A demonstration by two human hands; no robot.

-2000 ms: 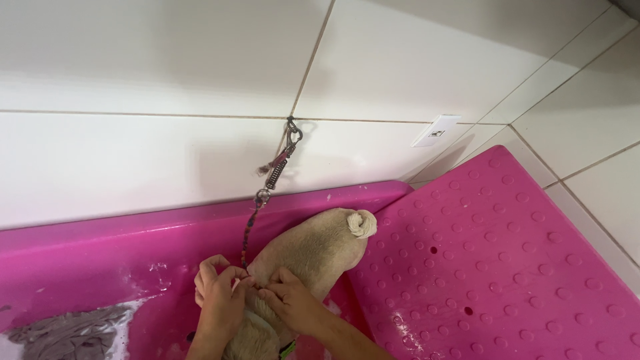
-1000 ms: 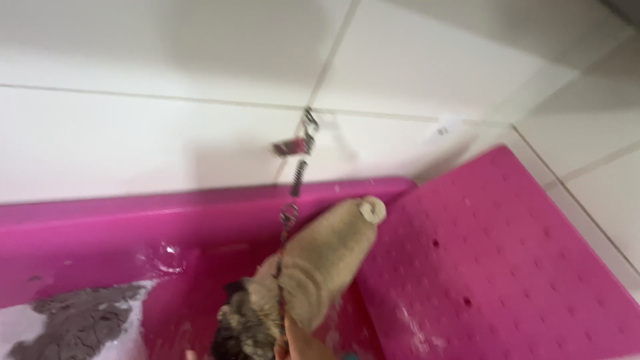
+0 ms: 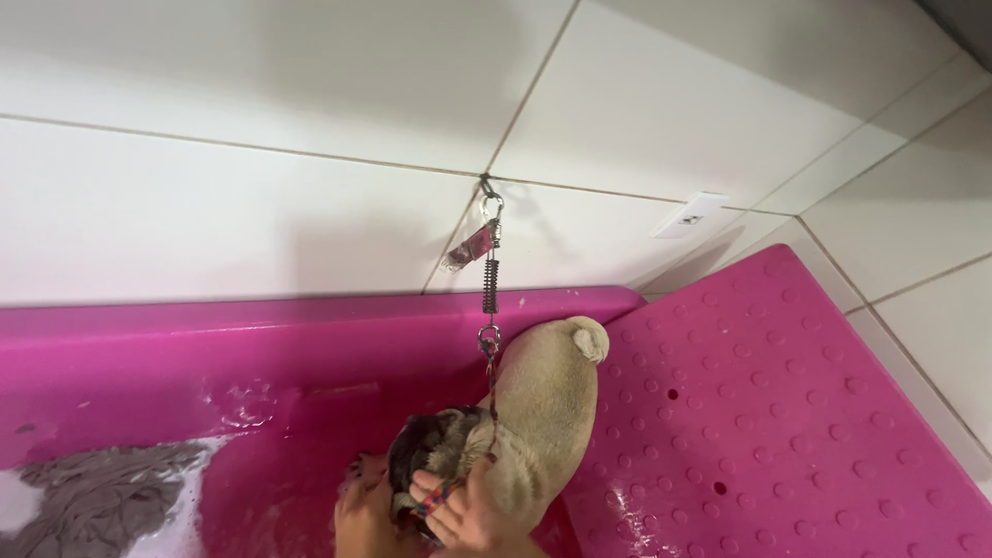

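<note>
A wet pug dog (image 3: pixel 546 411), fawn with a curled tail and dark head, stands in a pink plastic tub (image 3: pixel 256 473). My left hand (image 3: pixel 368 515) is beside the dog's face; whether it grips anything is hidden. My right hand (image 3: pixel 473 508) is by the dog's neck, with a red and blue braided cord (image 3: pixel 435 498) across its fingers. The cord runs up to a metal ring (image 3: pixel 489 336) and a coil spring (image 3: pixel 490 285), clipped by a carabiner (image 3: pixel 491 204) to the tiled wall (image 3: pixel 372 225).
A grey wet cloth (image 3: pixel 101 492) lies in whitish water at the left of the tub. A pink studded ramp panel (image 3: pixel 759 387) with drain holes slopes at the right. A white socket plate (image 3: pixel 692 216) is on the wall, and a worn pink tag (image 3: pixel 469 248) hangs at the carabiner.
Both hands were together over the dog's neck two seconds ago; now they are at its head, set apart. The dog's dark head has come into view, and the cord now lies across my right fingers.
</note>
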